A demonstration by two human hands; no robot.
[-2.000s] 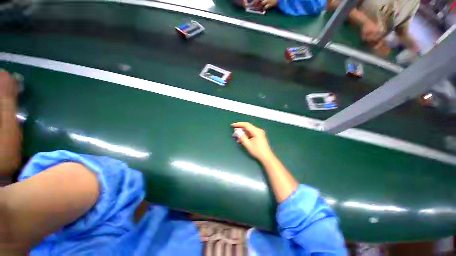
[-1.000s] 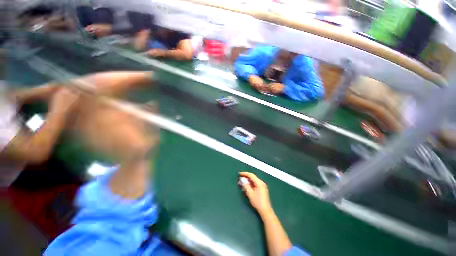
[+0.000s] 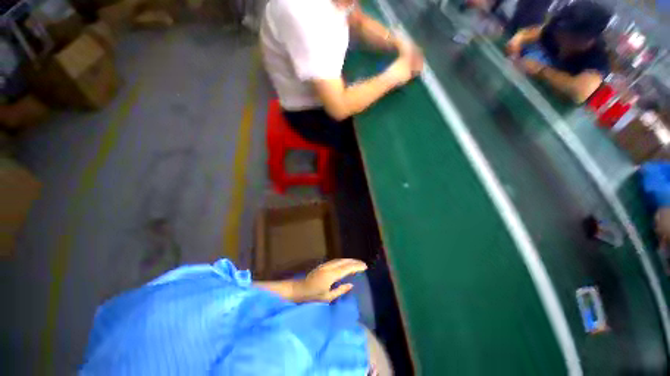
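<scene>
My left hand (image 3: 330, 281) is low in the middle of the view, beside the worktop's near edge and above the floor side. Its thumb and fingers are apart and I see nothing in it. My right hand is out of the picture. On the conveyor belt (image 3: 547, 213) lies an open whitish rectangular unit (image 3: 590, 310) with blue inside, at the lower right. Another blurred unit (image 3: 604, 230) lies farther up, near the far rail.
The green worktop (image 3: 433, 242) runs beside a pale guide rail (image 3: 488, 176). A person in white (image 3: 301, 51) sits on a red stool (image 3: 294, 154), arms on the worktop. An open cardboard box (image 3: 294, 235) is on the floor below. More boxes (image 3: 81, 66) stand upper left. Workers sit opposite.
The view has swung left and down towards the floor. My right hand, earlier over the worktop pinching a small whitish piece, has left the picture. My left hand now shows low beside the worktop.
</scene>
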